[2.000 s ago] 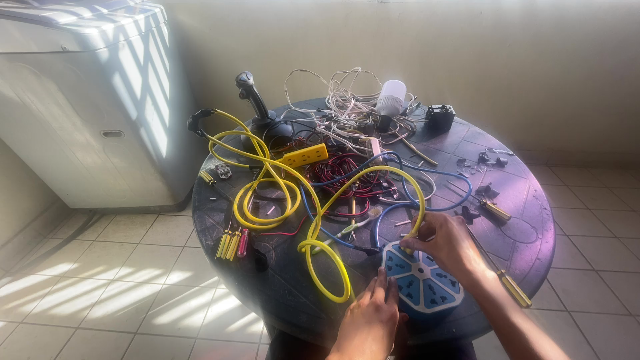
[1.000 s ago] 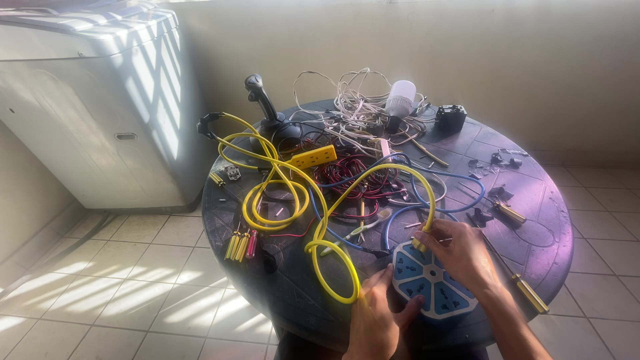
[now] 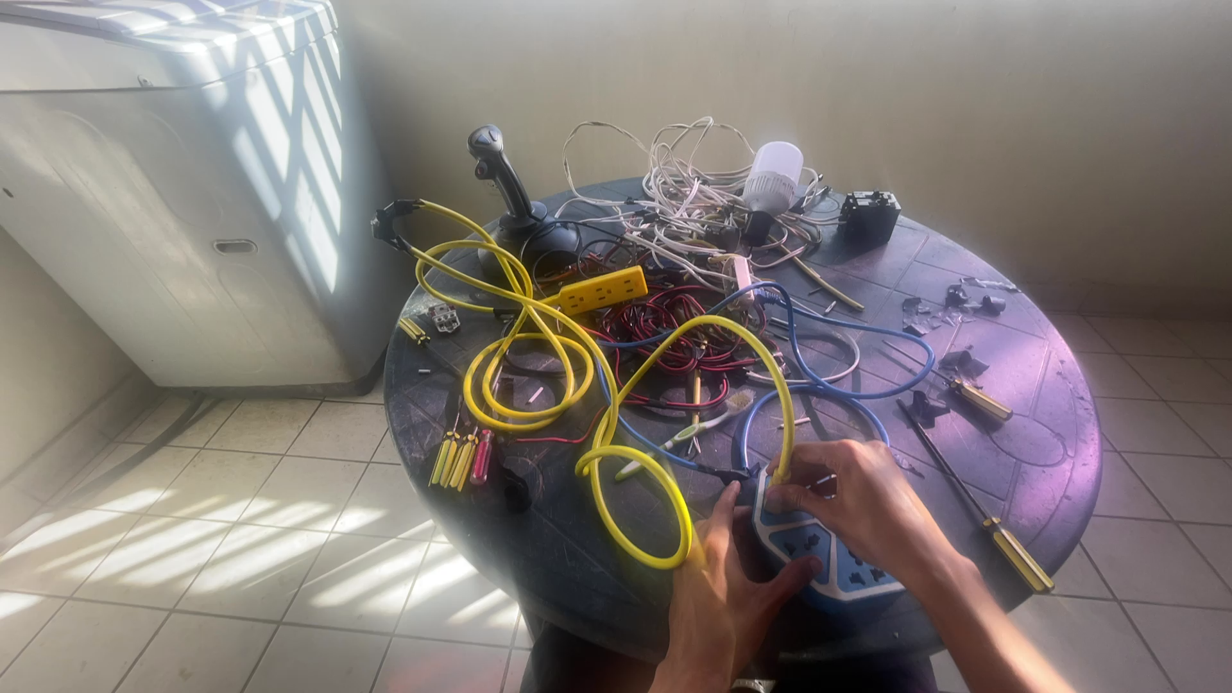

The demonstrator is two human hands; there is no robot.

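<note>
My right hand (image 3: 852,496) pinches the end of a thick yellow cable (image 3: 784,385) at the upper left edge of a blue and white multi-outlet power strip (image 3: 837,563). The cable's tip is hidden by the fingers. My left hand (image 3: 727,582) grips the near left side of the power strip, its thumb over the edge. The yellow cable loops left across the table to a black connector (image 3: 390,223). A blue cable (image 3: 751,423) passes just behind the power strip, beside a green and white toothbrush (image 3: 707,423).
On the round dark table (image 3: 568,577) lie a joystick (image 3: 510,192), a yellow outlet block (image 3: 603,291), red-black wires (image 3: 664,332), tangled white cables (image 3: 674,183), an LED bulb (image 3: 773,178), a black block (image 3: 869,218) and several screwdrivers (image 3: 1018,553). A white appliance (image 3: 192,192) stands left.
My right hand stays at the yellow cable's end on the power strip, and its fingers have closed in over the outlets. My left hand remains at the strip's side.
</note>
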